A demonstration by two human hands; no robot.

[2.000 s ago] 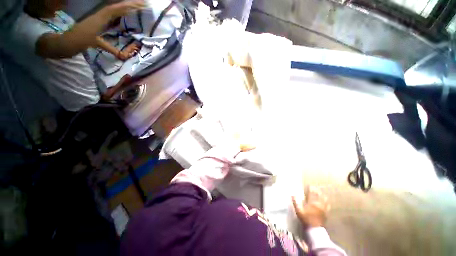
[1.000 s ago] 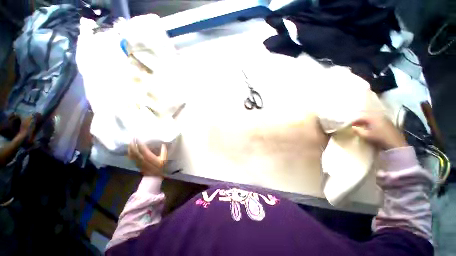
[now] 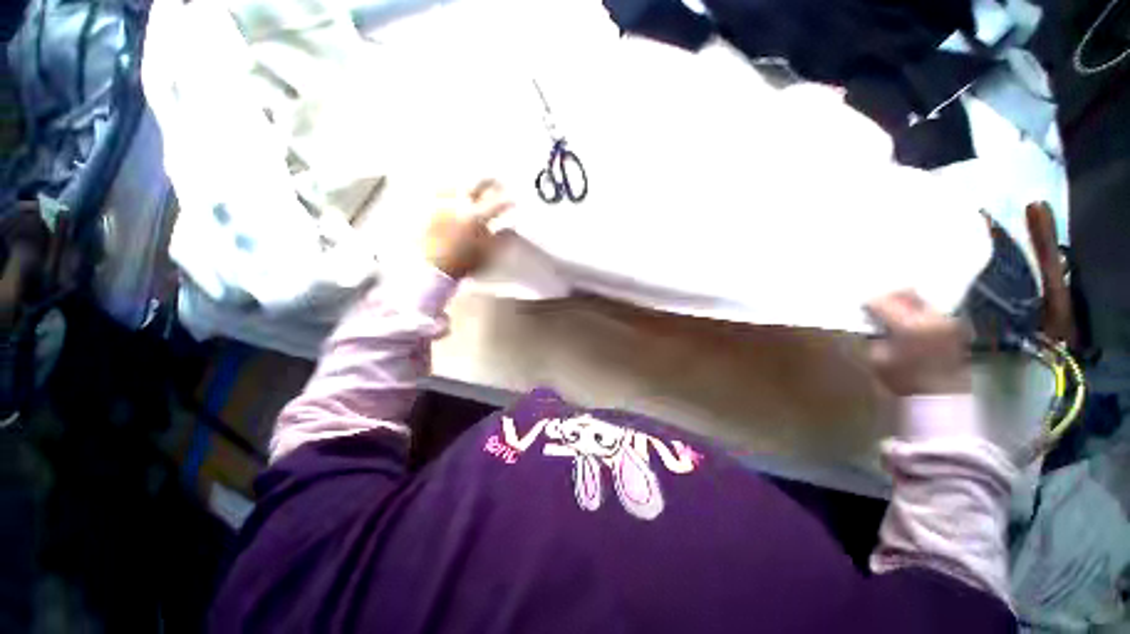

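Observation:
A large white cloth (image 3: 706,211) is stretched across the pressing table (image 3: 644,378), its near edge running between my hands. My right hand (image 3: 919,344) is closed on the cloth's near right edge, slightly blurred. My left hand (image 3: 464,228) is at the cloth's left end with fingers partly spread; overexposure hides whether it grips the cloth. Black-handled scissors (image 3: 561,171) lie beyond my left hand, blades pointing away.
A heap of white cloth (image 3: 248,186) is at the left of the table. Dark cloth (image 3: 830,50) lies at the back right. A steam iron (image 3: 1001,279) with a yellow-striped cable (image 3: 1063,390) is at the right edge. Grey-blue cloth (image 3: 68,87) is at far left.
My left hand has left the white heap and moved right and away from me. The cloth that was bunched under my right hand is now spread across. The view has shifted.

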